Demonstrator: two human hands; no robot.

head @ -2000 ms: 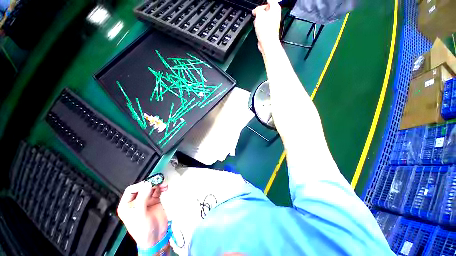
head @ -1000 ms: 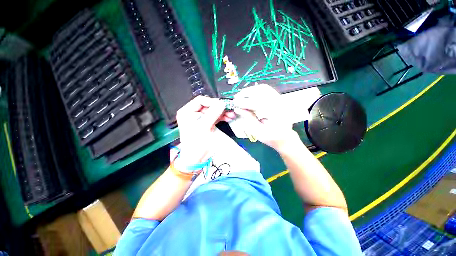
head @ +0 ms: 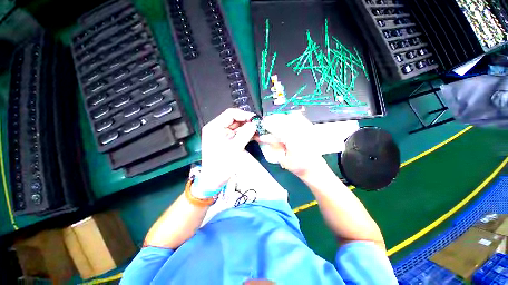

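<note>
My left hand (head: pixel 225 142) holds a small black housing (head: pixel 258 123) in its fingertips, at the bench edge in front of me. My right hand (head: pixel 292 142) touches the same piece from the right, and its fingers meet those of my left hand. A small green and white part shows at the housing; its details are blurred. The flat tray (head: pixel 380 94) behind the hands holds scattered green sticks (head: pixel 328 67) and a small white and yellow cluster (head: pixel 277 92). The long pocketed tray (head: pixel 207 72) with two rows of housings lies just left of it.
Stacked trays (head: pixel 125 83) stand at the left, with another long tray (head: pixel 28 133) beyond. A tray stack (head: pixel 395 36) is at the upper right. A round black stool (head: pixel 370 158) stands right of my right hand. A person's grey sleeve or clothing (head: pixel 479 100) shows at the right edge.
My right hand has come back from the upper right tray area to meet my left hand at the housing. The view has turned; in the last second the hands stay together.
</note>
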